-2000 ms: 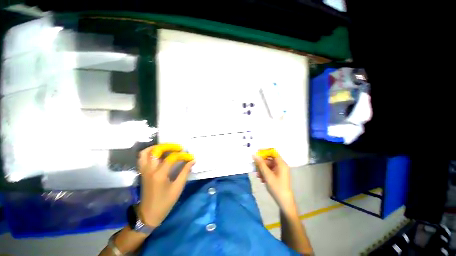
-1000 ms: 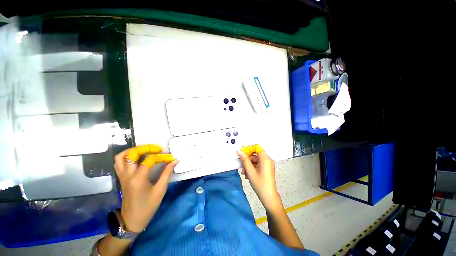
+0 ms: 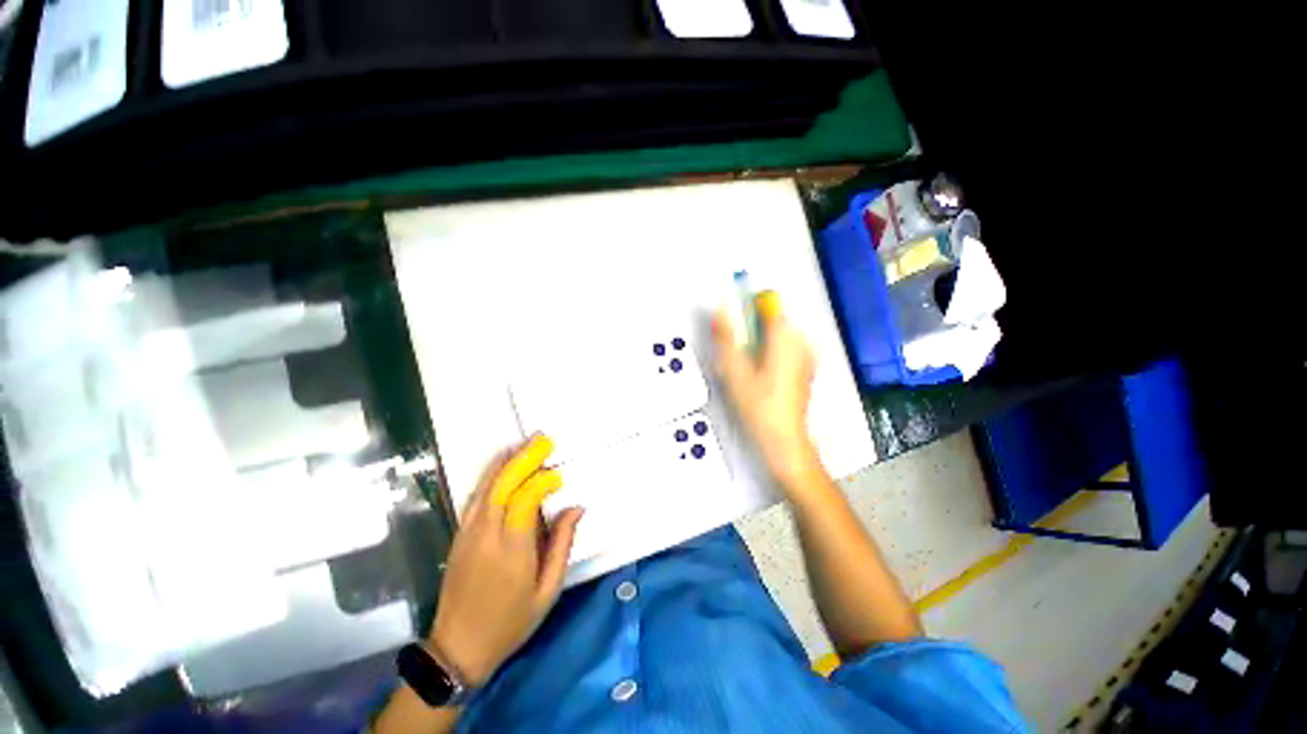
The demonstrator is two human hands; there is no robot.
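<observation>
Two white phones or back covers lie side by side on the white mat (image 3: 573,258), the upper one (image 3: 609,394) touching the lower one (image 3: 645,485). Dark camera circles show at their right ends. My left hand (image 3: 505,552), with yellow finger cots, rests at their left ends, thumb apart from the fingers, gripping nothing visible. My right hand (image 3: 770,387) is blurred, right of the phones. Its thumb and yellow-tipped finger are on either side of a small white card with a blue-green edge (image 3: 744,304) and appear to pinch it.
Overlapping whitish film sheets (image 3: 287,430) lie left of the mat. A blue bin (image 3: 860,294) with a bottle and crumpled white wipes stands at the right. A black foam tray (image 3: 473,101) with white phone-sized pieces is beyond the mat. A blue-framed stand (image 3: 1168,437) is lower right.
My right hand has moved from the lower phone's right end up to the small card. My left fingers have shifted up across the phones' left ends. The view has tilted, showing the foam tray.
</observation>
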